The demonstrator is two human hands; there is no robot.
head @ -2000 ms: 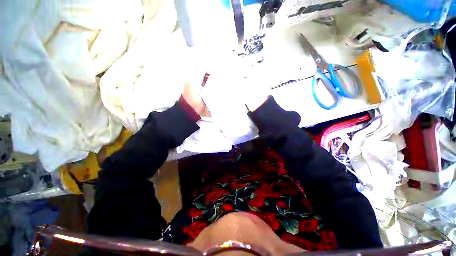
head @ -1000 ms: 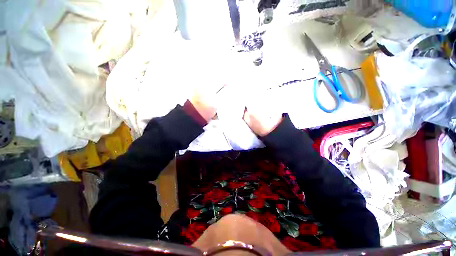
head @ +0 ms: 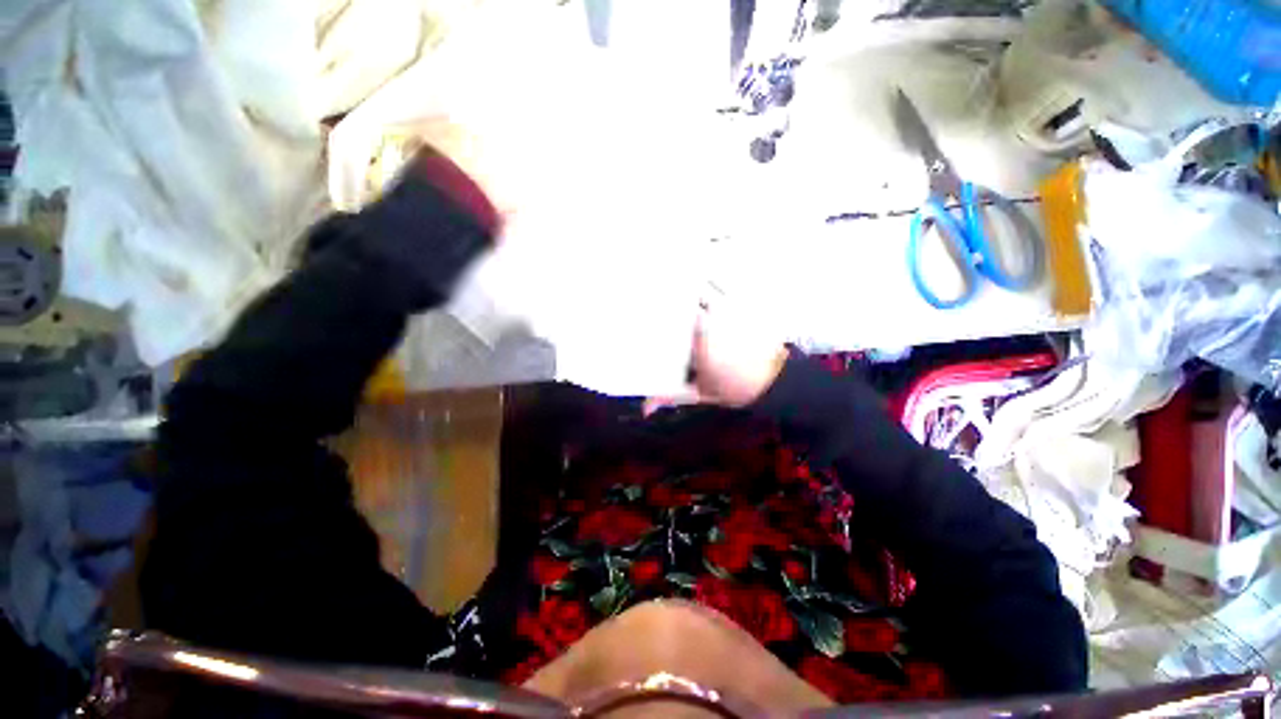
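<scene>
White cloth (head: 604, 281), heavily overexposed, lies on the sewing machine table with its lower edge at the table's front. My right hand (head: 733, 354) is at that front edge, its fingers closed on the cloth. My left hand (head: 429, 138) is farther up and left, by the cloth heap (head: 183, 169); it is blurred and washed out, so I cannot tell whether it holds anything. Small dark metal machine parts (head: 766, 84) show above the cloth. The needle cannot be made out.
Blue-handled scissors (head: 967, 239) lie right of the cloth. Beyond them are a yellow tray edge (head: 1068, 239) and a crinkled clear plastic bag (head: 1180, 260). A red-rimmed basket (head: 983, 368) with white strips (head: 1047, 450) is beside my lap. A blue object (head: 1215, 49) is at the upper right.
My left hand has moved up and left, away from my right hand, to the heap. My right hand has moved slightly down. More of the cloth shows at the table's front edge.
</scene>
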